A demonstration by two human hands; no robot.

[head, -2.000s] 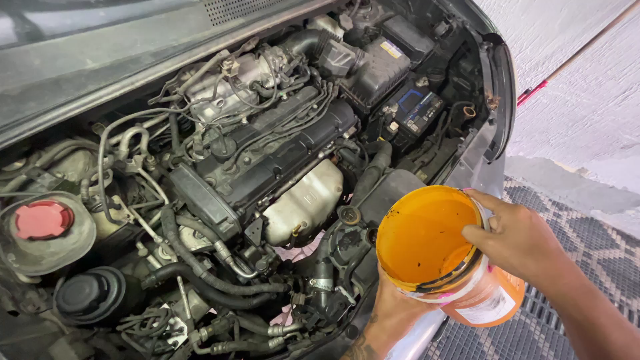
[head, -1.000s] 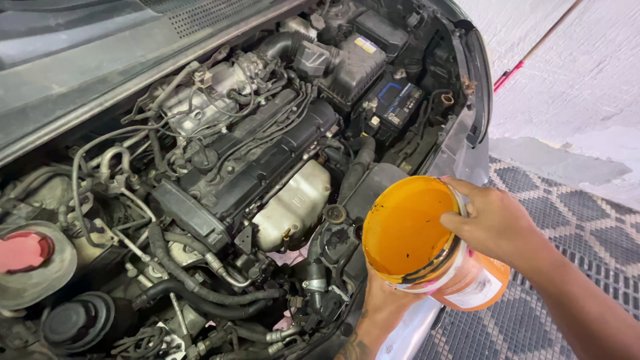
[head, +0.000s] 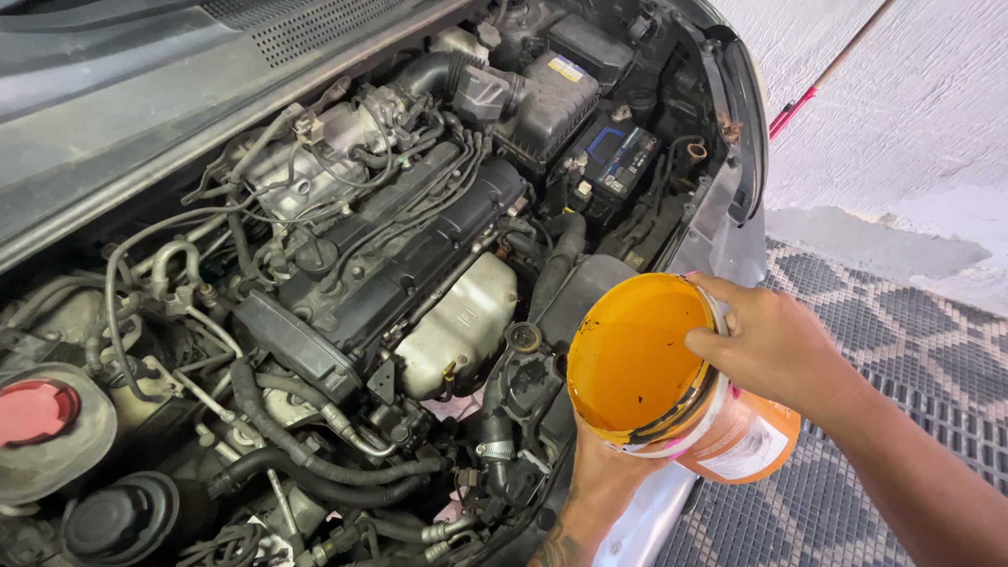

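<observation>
Both my hands hold a tilted orange plastic bucket (head: 642, 354) at the car's front edge, its open mouth facing up toward me. Yellow-orange walls show inside, with dark specks and dark smears along the lower rim. My right hand (head: 776, 342) grips the rim at the right, thumb over the edge. My left hand (head: 610, 472) supports the bucket from below at the left; its fingers are mostly hidden. Just left of the bucket is the round metal radiator filler neck (head: 524, 337), which has an opening at its top. A black radiator hose (head: 496, 429) with a metal clamp runs below it.
The engine with its black cover (head: 425, 260) fills the middle of the bay. Behind are the battery (head: 614, 157) and air filter box (head: 555, 102). A red cap (head: 35, 409) and a black cap (head: 110, 516) are at left. Right are a patterned floor mat (head: 850, 315) and a white wall (head: 890, 118).
The view has shifted somewhat. Both hands keep their hold on the bucket, which remains tilted beside the engine bay.
</observation>
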